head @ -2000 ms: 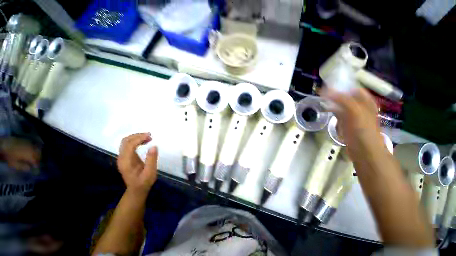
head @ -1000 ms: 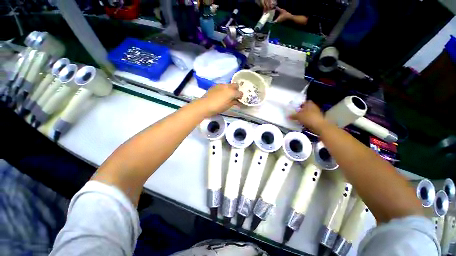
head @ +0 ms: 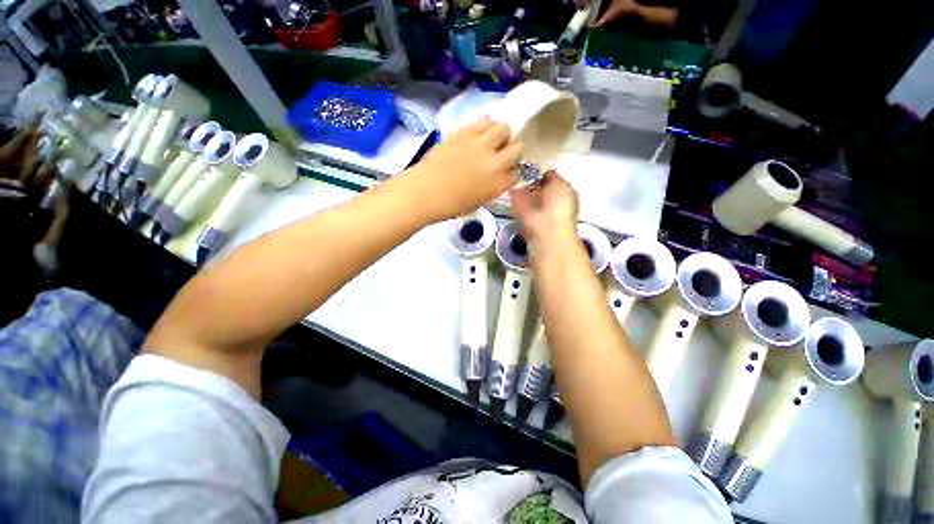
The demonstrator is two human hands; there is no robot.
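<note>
My left hand [head: 473,169] grips the round cream bowl [head: 545,121] by its near left side and holds it tilted, its opening towards me. Small metallic-looking pieces [head: 528,174] show at the bowl's low edge. My right hand [head: 546,203] is just below that edge, with its fingers curled up by the pieces; whether it holds any is hidden. Cream hair dryers lie in a row on the white bench [head: 374,268] below my hands, such as one dryer [head: 473,307] with a silver-grey end ring and dark dots on its handle. My right forearm covers part of the row.
A blue tray [head: 344,117] of small metallic pieces stands behind the bench. More dryers [head: 227,200] lie at the left and the right edge. A cream dryer [head: 758,200] lies sideways on dark boxes. A person in plaid [head: 64,399] is at lower left; another person's hand shows at the top.
My left hand has lifted and tipped the bowl. My right hand has moved left from the bench strip to under the bowl's edge. The view has shifted.
</note>
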